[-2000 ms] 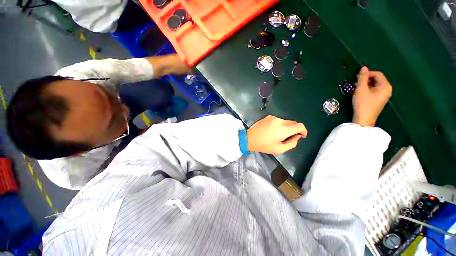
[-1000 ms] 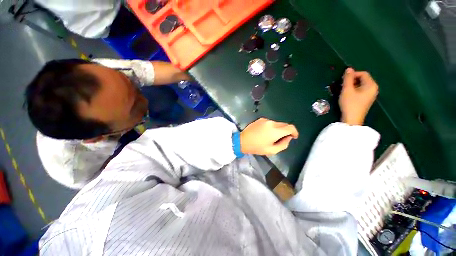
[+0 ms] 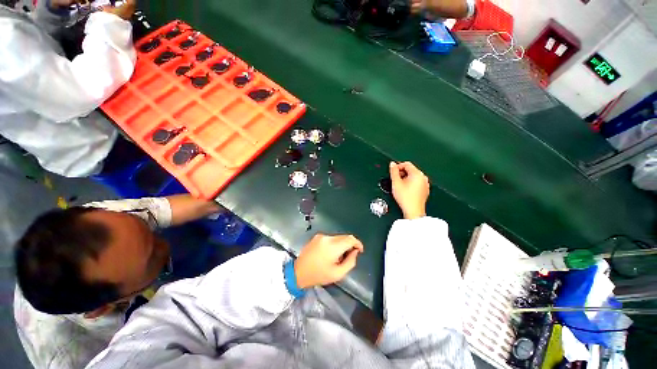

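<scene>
My left hand (image 3: 325,261), with a blue band (image 3: 292,278) on its wrist, is held near the bench's front edge with fingers curled; I cannot tell if anything is in it. My right hand (image 3: 410,189) is over the green bench with thumb and finger together; a dark disc (image 3: 385,185) shows beside its fingertips, and I cannot tell if they grip it. A shiny round housing (image 3: 379,207) lies just left of the right hand. Several black discs (image 3: 336,179) and more shiny housings (image 3: 297,179) lie loose on the bench farther left.
An orange-red compartment tray (image 3: 215,189) with black discs stands at the left. A person (image 3: 86,263) is close at my left, another behind the tray. A white perforated rack (image 3: 490,295), dark controller (image 3: 529,324) and green-capped syringe (image 3: 576,259) are at the right. A raised green section (image 3: 432,137) runs behind.
The view has tilted up, showing more of the tray and the far benches, so the bench items appear lower and farther left. Both hands keep nearly the same poses.
</scene>
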